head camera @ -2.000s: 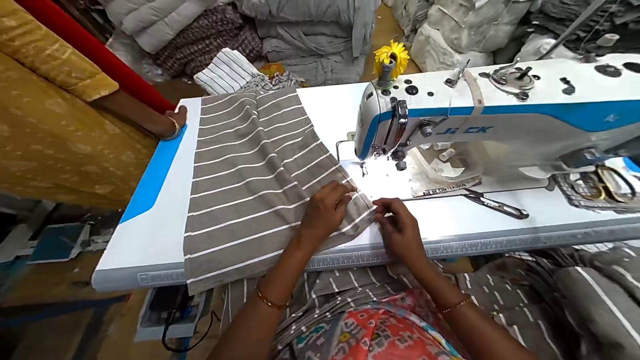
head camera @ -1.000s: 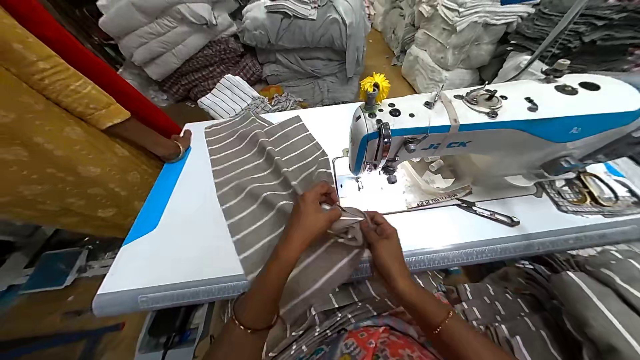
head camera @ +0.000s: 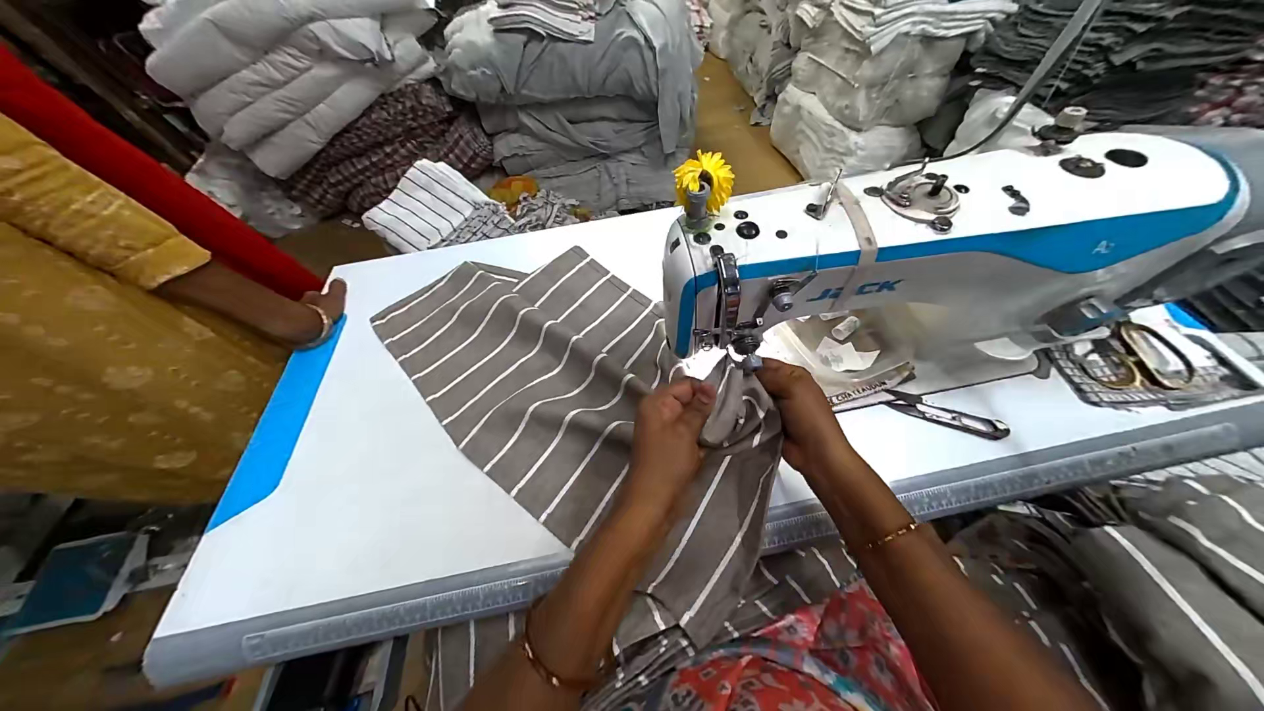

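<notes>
A grey-brown fabric with white stripes (head camera: 533, 375) spreads over the white sewing table (head camera: 395, 523) and hangs past its front edge. My left hand (head camera: 676, 425) pinches a gathered fold of it just left of the needle area of a Jack industrial sewing machine (head camera: 948, 247). On the other side of that fold, my right hand (head camera: 802, 410) grips the fabric close under the machine head. The presser foot and needle are mostly hidden by the hands and the bunched cloth. A lit lamp shines beside the needle area.
Thread snips (head camera: 953, 417) lie right of my right hand, near a wire tray (head camera: 1136, 375) holding scissors (head camera: 1155, 355). Another person's hand (head camera: 321, 311) rests on the table's left corner. Stacked cloth bundles (head camera: 583, 99) stand behind. More striped fabric (head camera: 1165, 563) is piled at lower right.
Both hands have brought the fabric edge up to the needle area, where it is now bunched. The cloth, earlier spread flatter at the left, has turned and shifted toward the machine.
</notes>
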